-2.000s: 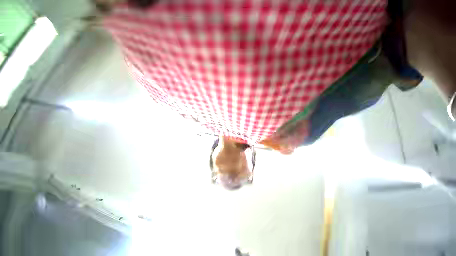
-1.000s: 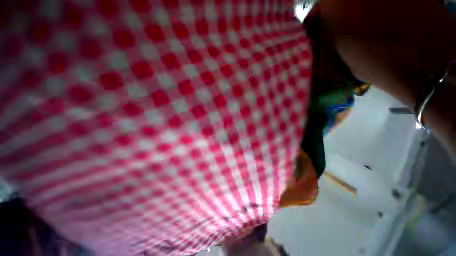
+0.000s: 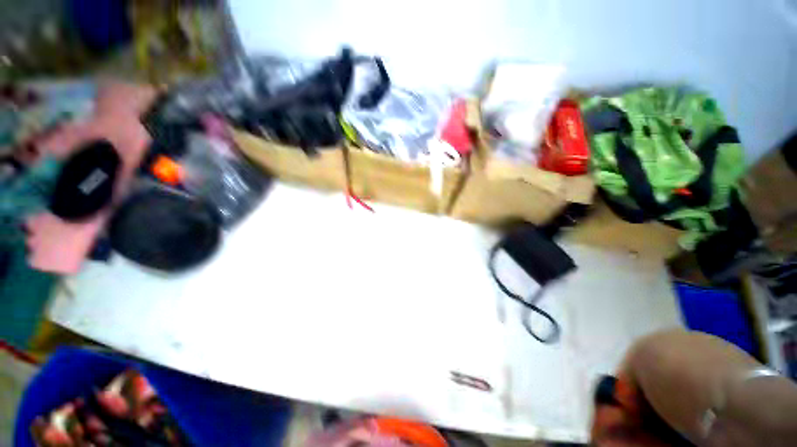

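Observation:
Neither hand can be made out. My bare right forearm (image 3: pixel 686 375), bent at the elbow, lies at the lower right with a thin bangle; its wrist end runs out at the edge. A small black pouch (image 3: pixel 537 253) with a thin cord loop lies on the white table (image 3: pixel 349 306), right of the middle. A narrow reddish item (image 3: pixel 470 381) lies near the table's front edge. Two round black items lie at the left, one (image 3: pixel 166 230) on the table and one (image 3: pixel 86 180) on pink cloth. The picture is blurred.
Open cardboard cartons (image 3: pixel 393 185) line the wall, holding black goods and clear bags. A red packet (image 3: pixel 566 138) and a lime green bag (image 3: pixel 657 144) are at their right. A blue bin (image 3: pixel 218 409) with patterned items stands at the lower left.
The view has swung from the gingham apron and bright ceiling to the table. The right arm has shifted from the upper right to the lower right of the picture.

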